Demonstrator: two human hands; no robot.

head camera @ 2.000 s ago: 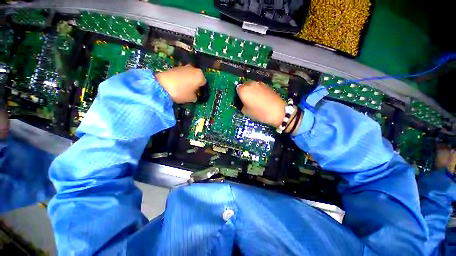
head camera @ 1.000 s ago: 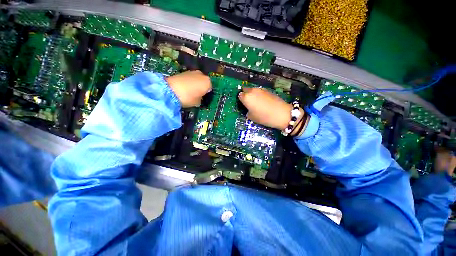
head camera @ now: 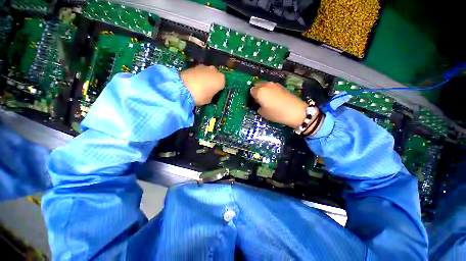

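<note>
The main circuit board (head camera: 232,120) lies in its black pallet (head camera: 179,153) in front of me. My left hand (head camera: 203,85) is over the board's upper left corner, fingers curled. My right hand (head camera: 278,104) is over its upper right part, fingers bent towards the board, with a bead bracelet (head camera: 308,118) at the wrist. The fingertips of both hands are hidden or blurred, so I cannot tell if they hold anything. A narrow circuit board (head camera: 248,46) lies beyond the main board.
Other boards in pallets lie left (head camera: 36,56) and right (head camera: 421,148). The conveyor rail (head camera: 327,58) runs behind. Beyond it are a grey parts bin (head camera: 263,23) and a golden-yellow parts bin (head camera: 345,25). A blue cord (head camera: 403,90) runs from my right wrist. A blue sleeve (head camera: 23,163) shows at left.
Both hands have shifted slightly right and stay over the same board. The person's hand at the far right edge is no longer visible.
</note>
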